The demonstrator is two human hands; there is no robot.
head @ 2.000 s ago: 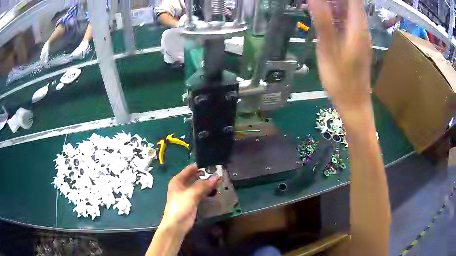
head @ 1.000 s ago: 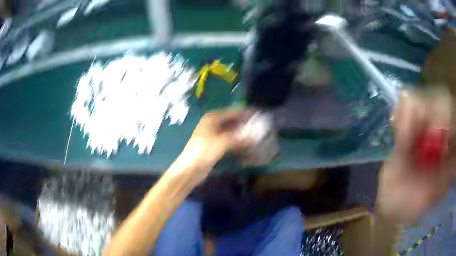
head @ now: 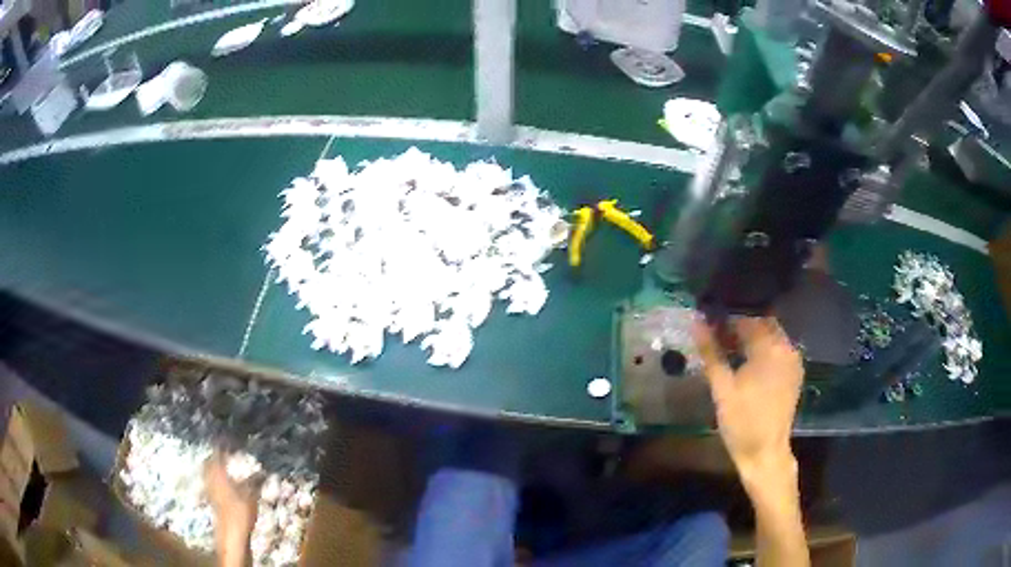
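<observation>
My right hand is under the black ram block of the green press, over the right part of the square base plate. Its fingertips are close together near the ram's lower end; a dark bit shows there, but I cannot tell if they hold it. My left hand is low on the left, small and blurred, over the open carton of white parts. White parts lie around its fingers; I cannot tell if it holds one. A large pile of white pointed parts lies left of the press.
Yellow-handled pliers lie between pile and press. A white disc is left of the base plate. Small coloured rings and a second white pile are to the right. White housings sit on the conveyor behind.
The view has swung left and down. My left hand has moved from the base plate to the carton. My right hand has left the red lever knob and come under the ram.
</observation>
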